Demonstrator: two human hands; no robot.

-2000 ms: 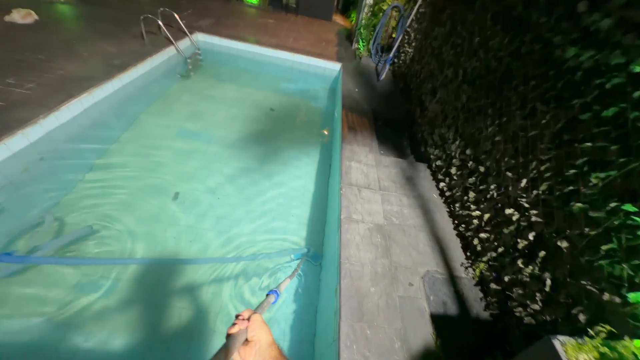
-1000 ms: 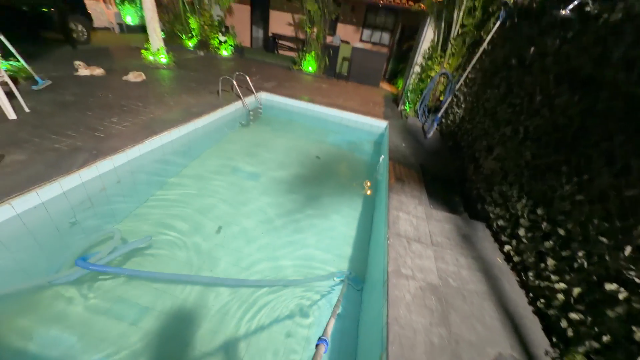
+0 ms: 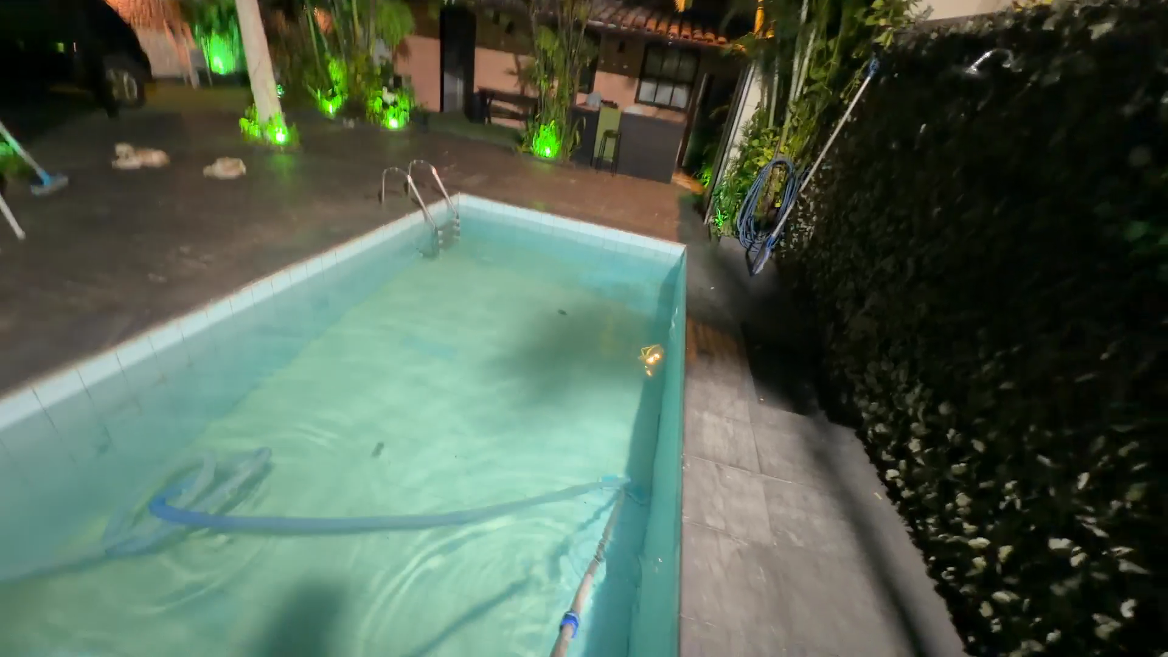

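A telescopic pole (image 3: pixel 589 575) with a blue collar (image 3: pixel 569 624) rises from the swimming pool at its right wall and runs out of the bottom of the view. Neither of my hands shows, so what they hold is hidden. A blue pool hose (image 3: pixel 365 524) stretches from near the pole's submerged end to the left and loops in the water. What sits on the pole's far end under the water cannot be made out.
Grey paving (image 3: pixel 730 493) borders the pool, with a leafy hedge (image 3: pixel 967 365) on the right. A metal ladder (image 3: pixel 429 196) stands at the far left corner. A coiled blue hose (image 3: pixel 766 210) and a pole hang by the hedge. Two pale animals (image 3: pixel 141 157) lie on the deck.
The view has tilted up to the far deck. A hand on the pole two seconds ago is now out of view.
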